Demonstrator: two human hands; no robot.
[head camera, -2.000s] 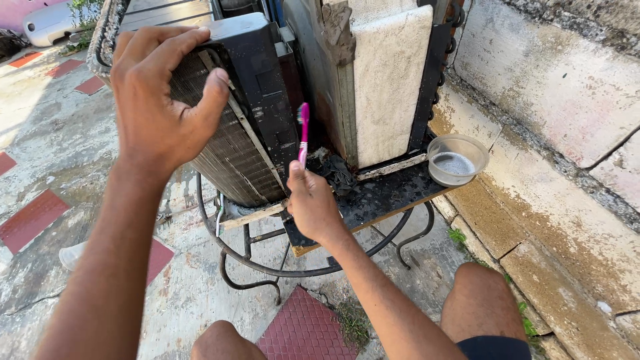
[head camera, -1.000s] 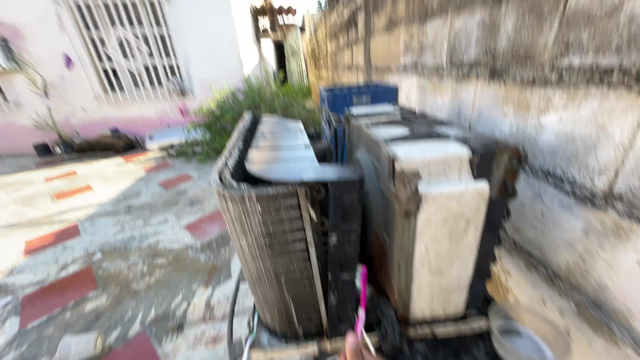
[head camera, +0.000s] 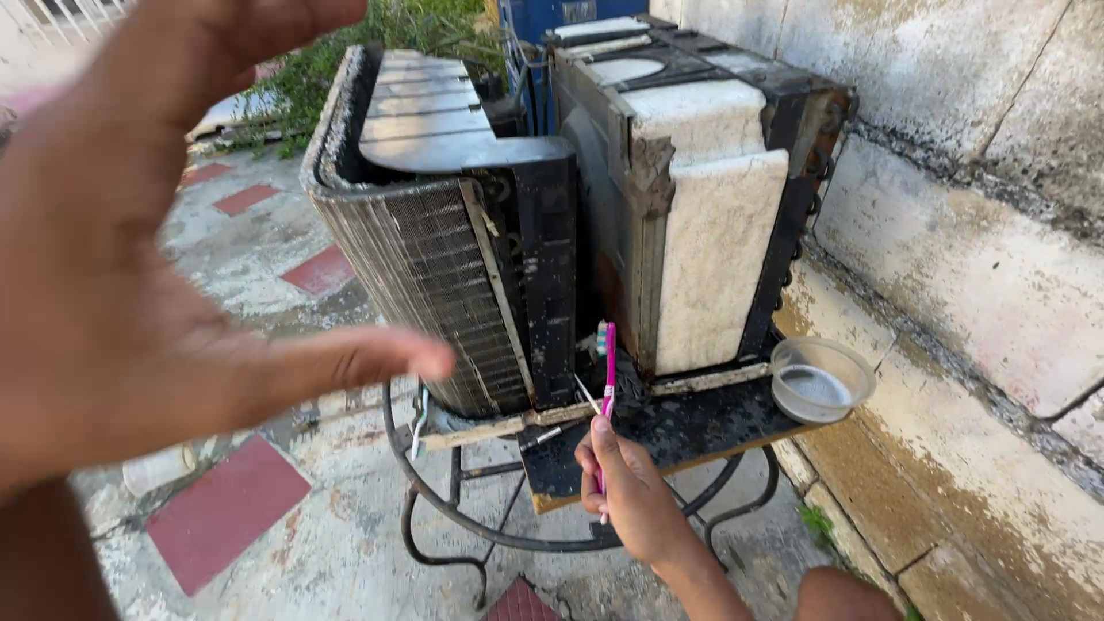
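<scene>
My right hand (head camera: 628, 483) grips a pink and white toothbrush (head camera: 609, 371), bristles up, in front of the gap of an opened air conditioner. Large and blurred at the left, my left hand (head camera: 147, 285) is raised with thumb and fingers apart, holding nothing. Beyond its thumb stands the finned condenser coil (head camera: 423, 285), with a black plastic shroud (head camera: 548, 276) beside it. White foam insulation (head camera: 720, 267) covers the front of the unit's right part. A clear plastic bowl (head camera: 821, 379) of sudsy liquid rests at the board's right end.
The unit stands on a black board (head camera: 690, 431) over a round metal table frame (head camera: 535, 542). A stained block wall (head camera: 966, 259) runs along the right. Behind are a blue container (head camera: 573, 17) and green plants (head camera: 405, 52). A whitish cup (head camera: 159, 468) lies on the floor at left.
My left hand, on the coil's top edge two seconds ago, is now off it and raised near the camera. My right hand still holds the toothbrush. The view swung up, then partly back down.
</scene>
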